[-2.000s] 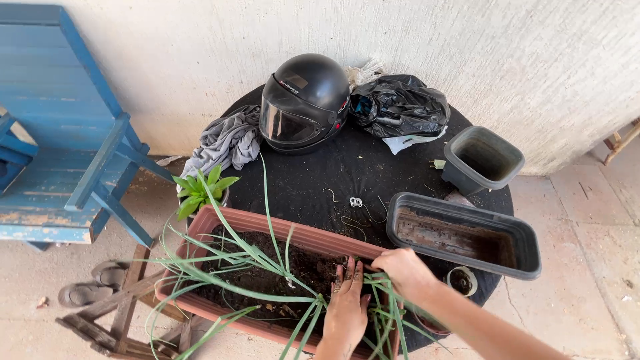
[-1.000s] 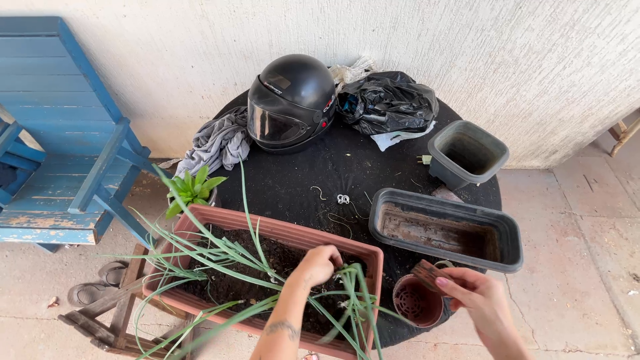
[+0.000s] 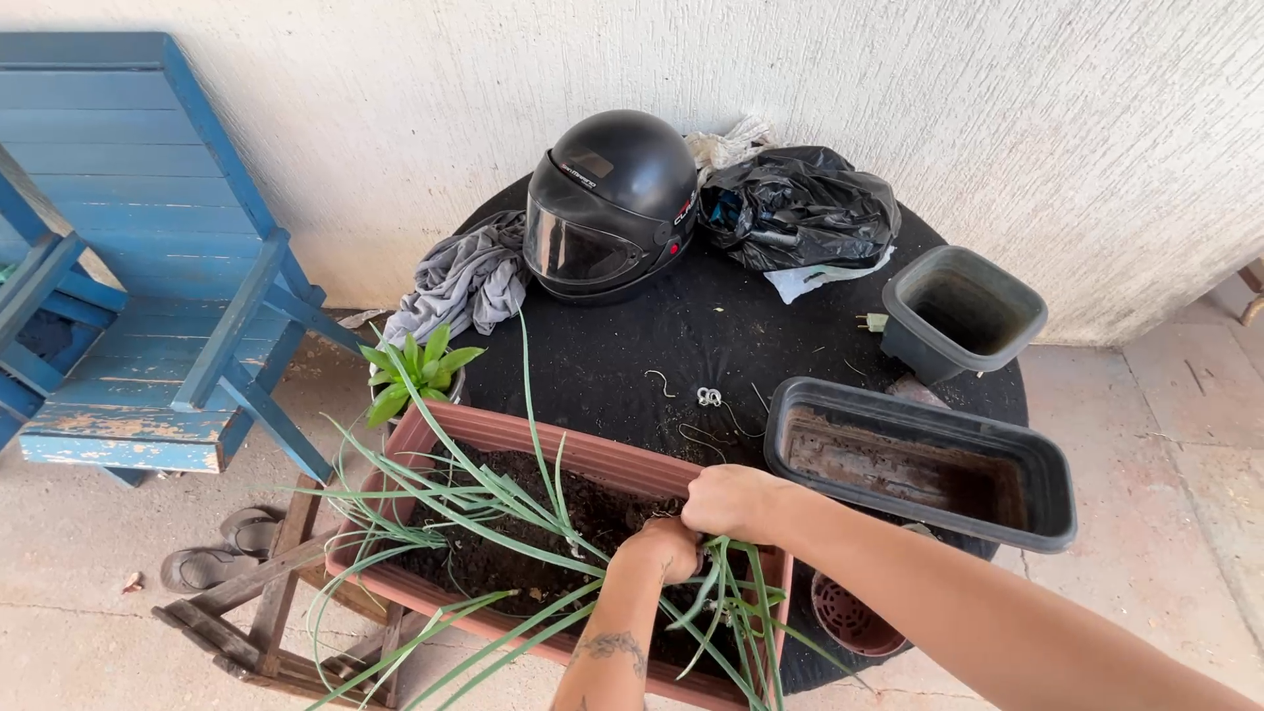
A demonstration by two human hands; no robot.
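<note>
A long terracotta-coloured plastic planter (image 3: 592, 449) holds dark soil (image 3: 494, 563) and green onion-like plants (image 3: 494, 494) with long, thin leaves. Inside its right half, my left hand (image 3: 660, 548) is down at the soil, its fingers hidden from view. My right hand (image 3: 726, 504) touches it from the right, fingers curled, beside the base of the rightmost leafy clump (image 3: 746, 592). What either hand grips cannot be made out. Just right of the planter lies a small brown plastic pot (image 3: 857, 614) with a perforated bottom.
On the round, black-covered table (image 3: 632, 355) are a black motorcycle helmet (image 3: 622, 197), a grey cloth (image 3: 469, 276), a black plastic bag (image 3: 800, 212), a square dark pot (image 3: 963, 311), a rectangular dark planter (image 3: 918, 464) and a small potted succulent (image 3: 425, 375). A blue wooden chair (image 3: 148, 247) stands left.
My right hand has moved left from beside the small brown pot, where it held a small brown piece, to the planter. It now meets my left hand at the soil.
</note>
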